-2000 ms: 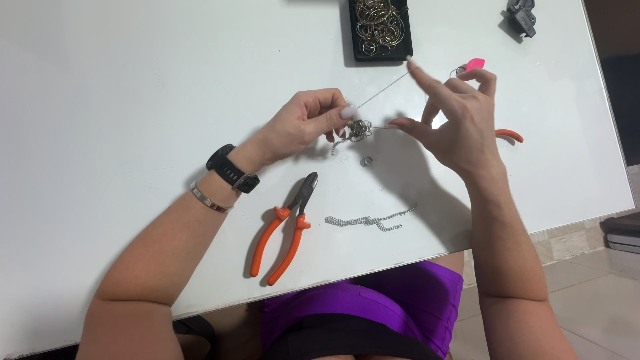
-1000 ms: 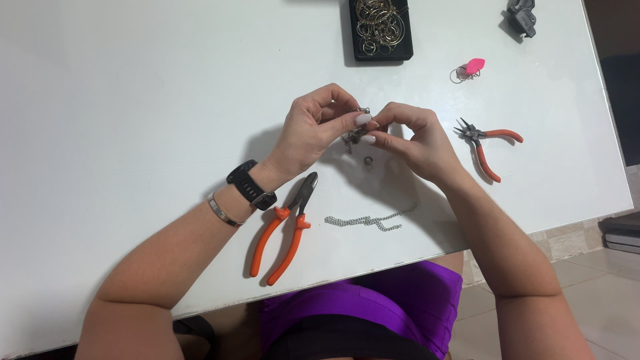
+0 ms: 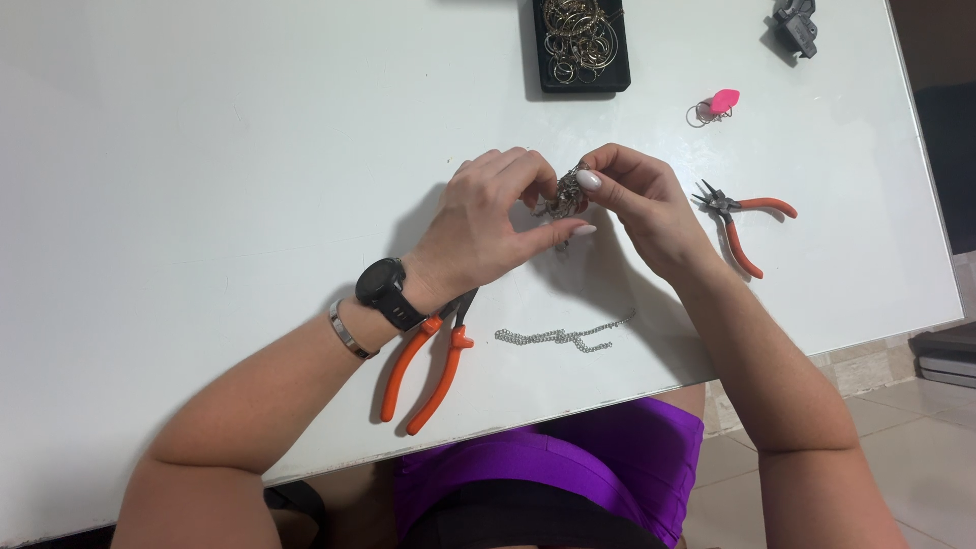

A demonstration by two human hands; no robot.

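Observation:
A tangled bundle of metal chain jewelry (image 3: 569, 195) is held above the white table between both hands. My right hand (image 3: 640, 202) pinches its upper right side between thumb and fingers. My left hand (image 3: 496, 210), with a black watch on the wrist, has its bent fingers against the bundle's left side and its thumb below. Part of the bundle is hidden by the fingers. A silver chain (image 3: 560, 335) lies loosely on the table below the hands. Orange-handled pliers (image 3: 442, 374) rest near the front edge, their jaws partly under my left wrist.
Small round-nose pliers (image 3: 732, 217) with orange handles lie spread at the right. A black tray (image 3: 583, 88) of gold-coloured rings and chains stands at the back. Beyond the small pliers are a keyring with a pink tag (image 3: 723, 102) and a grey plastic piece (image 3: 795, 29).
The right hand first held a thin strand stretched up to the right; it then came back to the bundle. The left hand has turned, its thumb now below the bundle and its wrist over the large pliers' jaws.

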